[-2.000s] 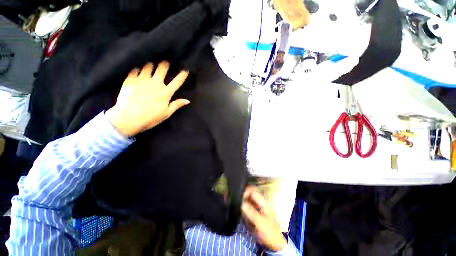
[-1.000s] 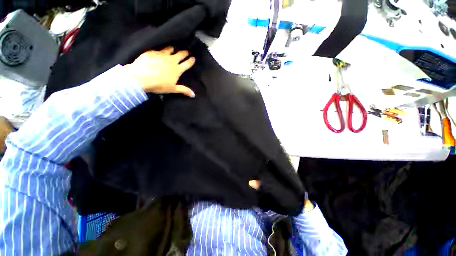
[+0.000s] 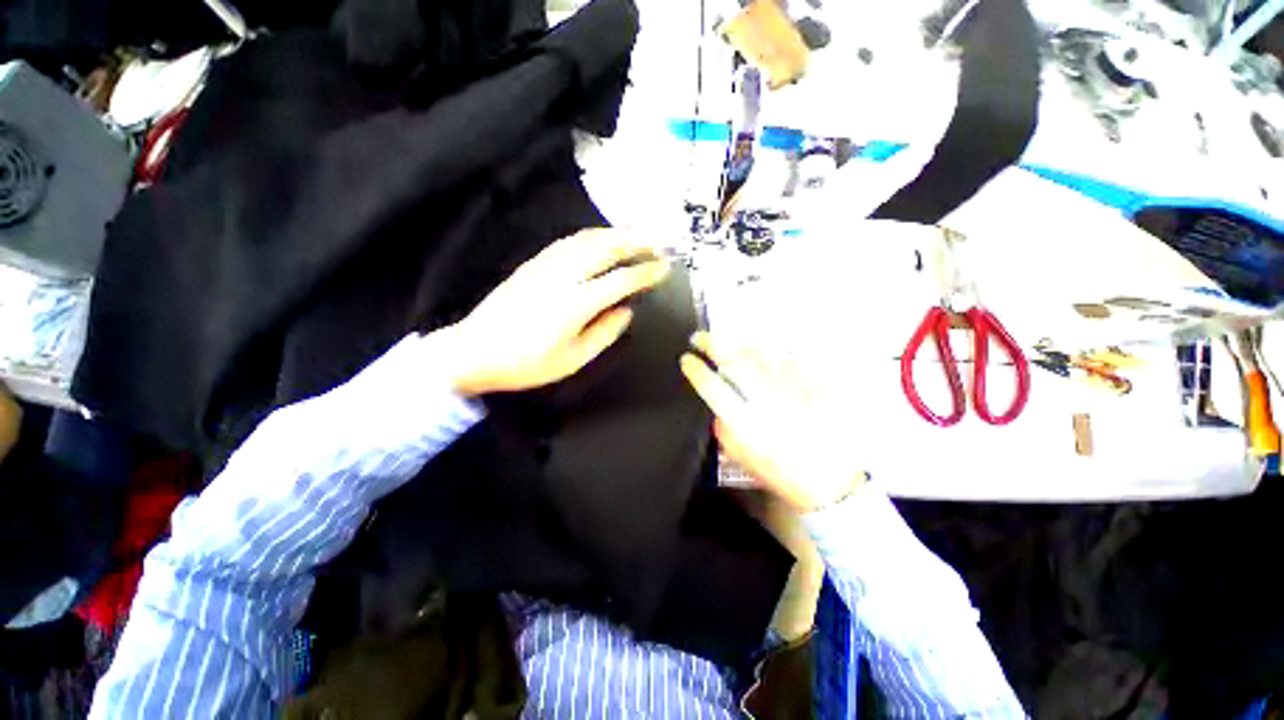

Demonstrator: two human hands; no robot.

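Black cloth (image 3: pixel 324 239) lies over the left and middle of the table and hangs down at the front. My left hand (image 3: pixel 556 317) rests on top of the cloth with its fingers pointing right, near the needle area. My right hand (image 3: pixel 768 422) is at the cloth's right edge, fingertips at the border; whether it pinches the cloth is unclear. The presser foot and needle area (image 3: pixel 711 228) is just above my fingertips. The white sewing machine head (image 3: pixel 873 78) with a blue stripe stands at the upper right.
Red-handled scissors (image 3: pixel 966 369) lie right of my right hand on the white table (image 3: pixel 845 457). Small brassy pieces (image 3: pixel 1096 369), a small tan piece (image 3: pixel 1081 433) and an orange-handled tool (image 3: pixel 1259 411) lie farther right. A grey box (image 3: pixel 64 176) stands at the far left.
My right hand has come up from below the table's front edge to the cloth's right border. My left hand has moved right and down. The cloth's lower right part has swung back left.
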